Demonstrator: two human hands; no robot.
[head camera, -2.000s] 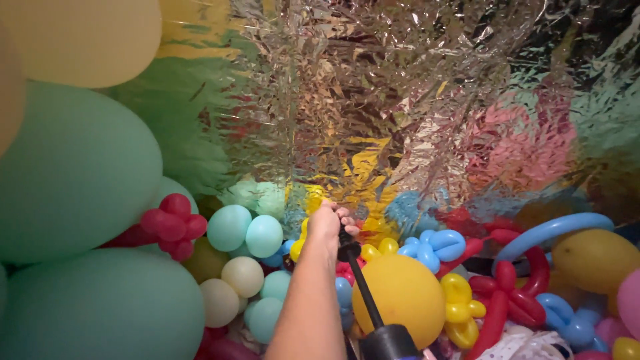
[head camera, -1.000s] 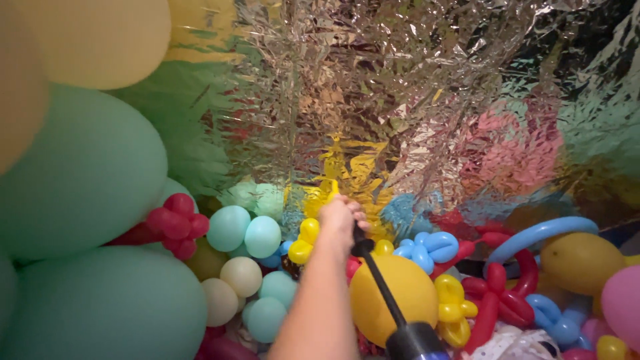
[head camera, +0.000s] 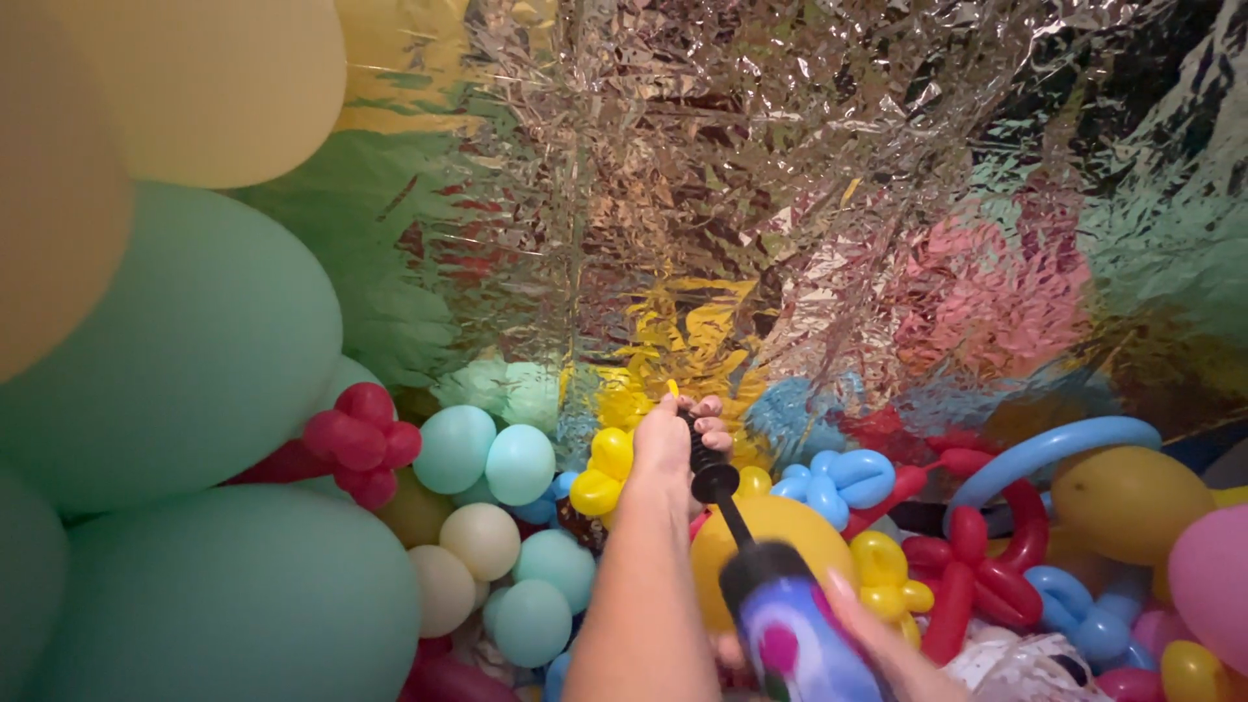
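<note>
My left hand (head camera: 682, 429) is closed round the black ribbed grip (head camera: 709, 458) of a balloon hand pump, low in the middle of the view. A small yellow balloon tip (head camera: 672, 387) shows above its thumb; the rest of that balloon is hidden or lost against the yellow reflection. A black rod (head camera: 736, 522) joins the grip to the pump's blue and purple patterned barrel (head camera: 804, 634). Around the barrel, at the bottom edge, is my blurred right hand (head camera: 877, 639). A large orange-yellow round balloon (head camera: 770, 546) lies behind the pump.
Large teal balloons (head camera: 195, 341) and a cream one (head camera: 214, 88) crowd the left. A crinkled reflective foil sheet (head camera: 663, 195) stands ahead. Small teal balloons (head camera: 526, 463) line the lower left; twisted red (head camera: 965, 575), blue (head camera: 829, 483) and yellow (head camera: 882, 575) balloons lie at the lower right.
The pump's barrel has moved up toward the grip, and less of the rod shows. My right hand has come into view around the barrel. My left hand still holds the grip.
</note>
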